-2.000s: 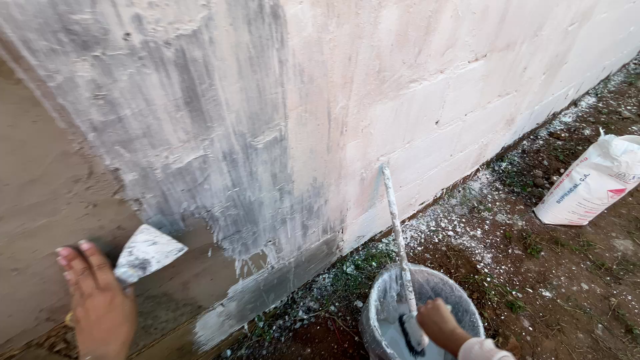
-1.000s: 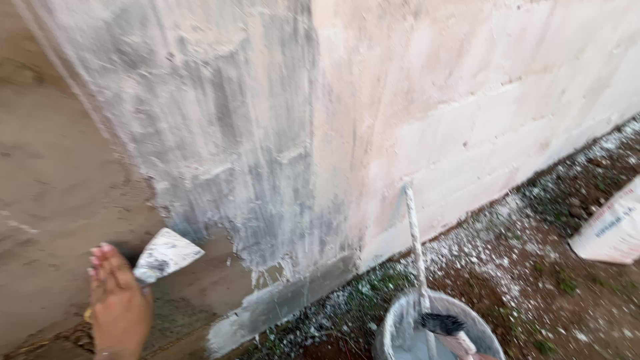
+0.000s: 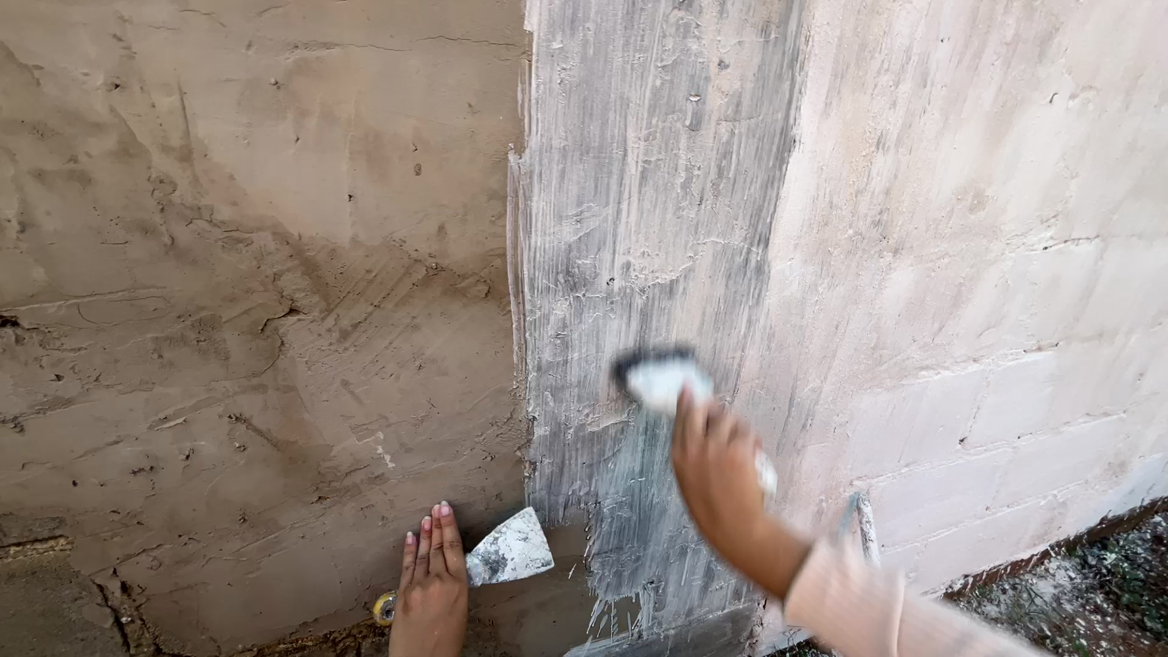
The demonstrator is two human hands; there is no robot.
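Note:
At the lower left, my left hand (image 3: 433, 579) lies against the brown wall (image 3: 274, 365), fingers up, with a putty knife (image 3: 513, 550) under it; the whitish blade sticks out to the right and the yellow-ringed handle end shows at the left. My right hand (image 3: 725, 465) grips a paint brush (image 3: 666, 379) by its white-smeared handle. The brush is blurred, its dark bristles pointing left at the streaky grey-white coated strip (image 3: 657, 228) of the wall. Whether the bristles touch the wall is hard to tell.
A white-splashed stick (image 3: 865, 527) leans on the pale wall beyond my right forearm. Pale block wall (image 3: 985, 411) runs off to the right. Soil with white splatter and some plants (image 3: 1077, 570) lies at the lower right.
My right hand has lifted the brush from the bucket up to the coated wall. The view has swung up and left, leaving bucket and bag out of sight. My left hand still holds the putty knife.

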